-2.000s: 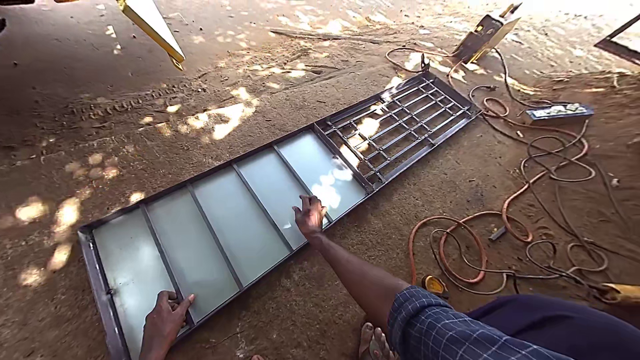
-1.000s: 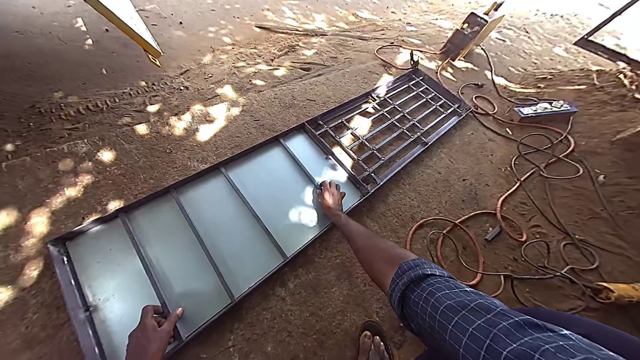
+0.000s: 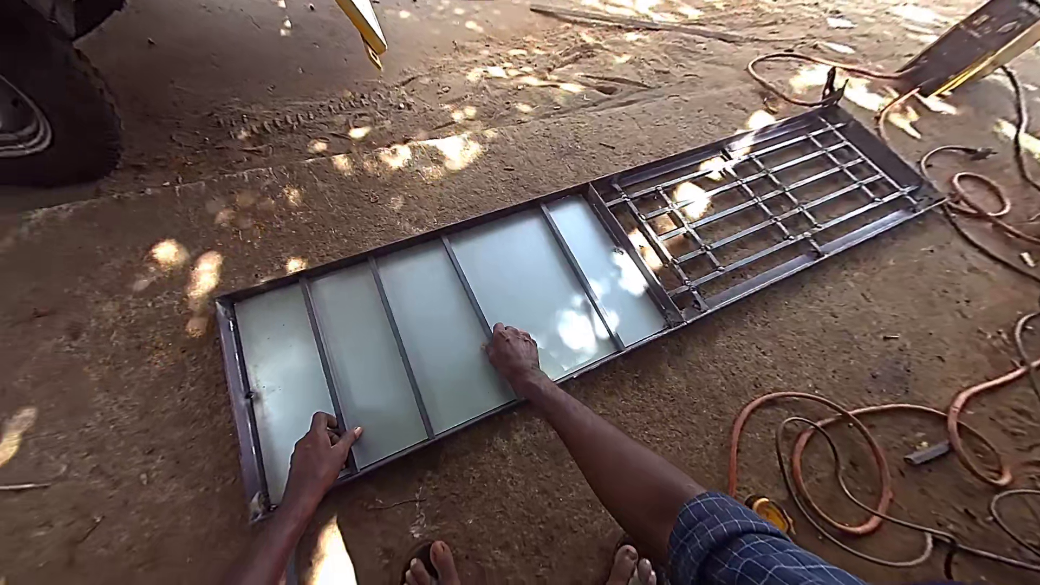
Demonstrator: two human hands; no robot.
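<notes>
A long metal door frame (image 3: 699,318) lies flat on the ground, with a welded bar grille (image 3: 764,203) in its right part. Pale sheet panels (image 3: 520,276) fill the left part, crossed by several thin metal bars. My left hand (image 3: 321,455) has its fingers around the leftmost crossbar (image 3: 321,349), near its lower end. Farther right, my right hand (image 3: 513,353) grips another crossbar (image 3: 465,280) around its lower middle. The undersides of both bars are hidden by my fingers.
Orange and dark hoses or cables (image 3: 881,479) lie coiled at the lower right. A yellow-edged metal object (image 3: 967,49) stands at the upper right, a vehicle tyre (image 3: 57,106) at the upper left. My feet (image 3: 443,561) are just below the frame, beside a yellow round object (image 3: 770,513).
My right hand has moved left along the panels, from near the rightmost crossbar to one farther left. That bar now stands at a different spacing from its neighbours. The view has shifted.
</notes>
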